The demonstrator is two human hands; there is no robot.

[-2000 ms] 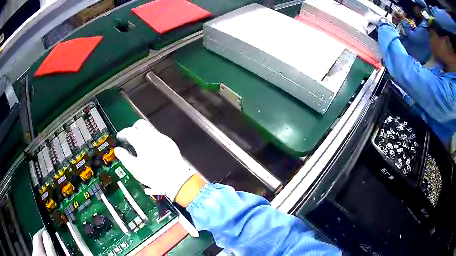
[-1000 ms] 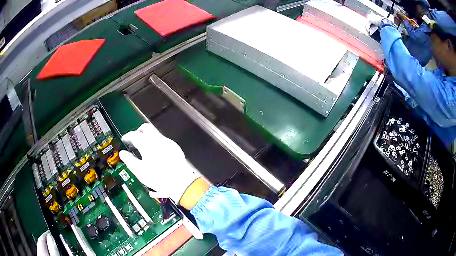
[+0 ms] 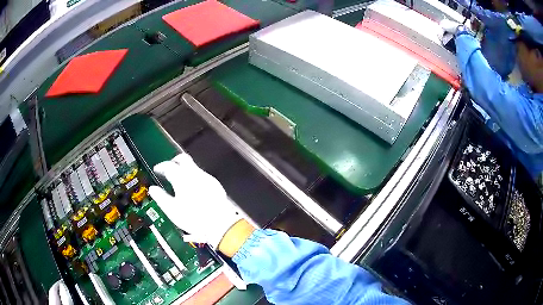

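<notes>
An open power unit (image 3: 130, 236) lies at the lower left, a shallow tray holding a bright green circuit board. Grey-white bars stand at its far end, with a row of yellow-and-black transformers nearer and long white strips closest. A red-orange pad (image 3: 209, 290) shows under its near right edge. My right hand (image 3: 193, 199), in a white glove, holds the tray's right edge, its fingers partly hidden. My left hand (image 3: 60, 293), also white-gloved, is at the tray's lower left side, mostly cut off by the frame; its grip cannot be made out.
A silver-white metal housing (image 3: 339, 65) sits on a dark green pallet (image 3: 333, 146) beyond a steel roller (image 3: 256, 161). Red pads (image 3: 87, 71) lie on green pallets behind. Black parts bins (image 3: 411, 232) with small metal pieces are at right. A person in blue (image 3: 497, 95) works at upper right.
The whole view has shifted slightly, so things appear a little lower and to the right. Both hands remain at the unit's sides; my right hand has shifted only slightly along the edge.
</notes>
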